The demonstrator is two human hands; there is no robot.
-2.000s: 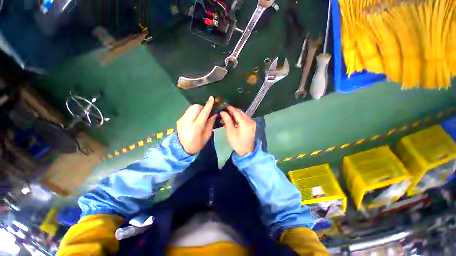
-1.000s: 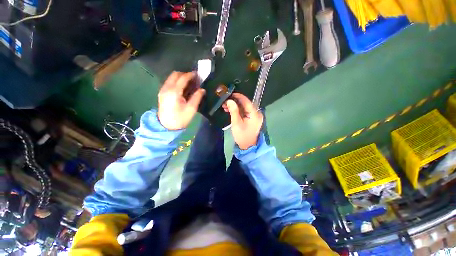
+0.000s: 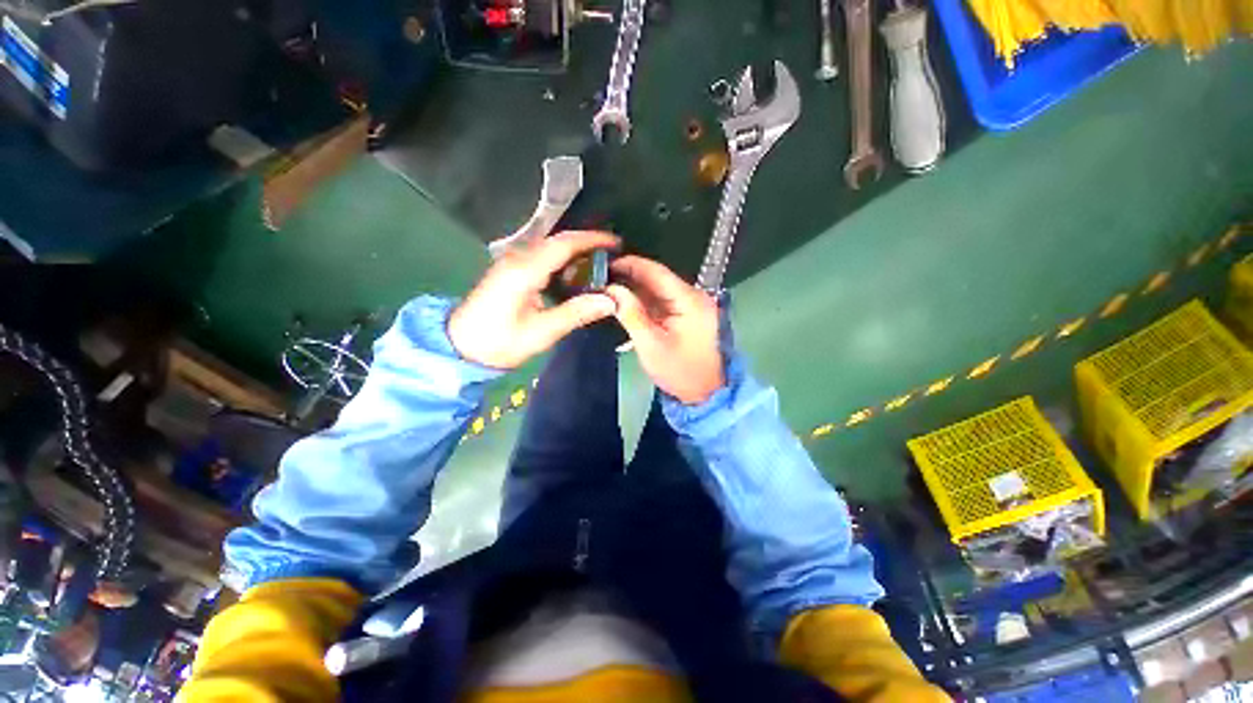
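Observation:
A small metal fitting (image 3: 599,269), dark with a brassy part, is between both my hands. My left hand (image 3: 520,305) holds it from the left, thumb and forefinger around it. My right hand (image 3: 671,330) grips it from the right with the fingertips. The fingers hide much of it. A curved metal plate (image 3: 555,198) lies on the dark bench just beyond my left hand. An adjustable wrench (image 3: 743,172) lies beyond my right hand. A brass-coloured part (image 3: 710,168) lies beside its head.
A double-ended wrench (image 3: 623,76) lies at the top centre. An open-end wrench (image 3: 862,103) and a pale-handled tool (image 3: 914,110) lie beside a blue tray (image 3: 1051,83) with yellow wires (image 3: 1168,17). Yellow crates (image 3: 1010,471) stand beyond the floor tape at right.
My left hand has moved from the curved plate to the fitting and now closes on it with my right hand. The curved plate lies at a new angle compared with the earliest frame.

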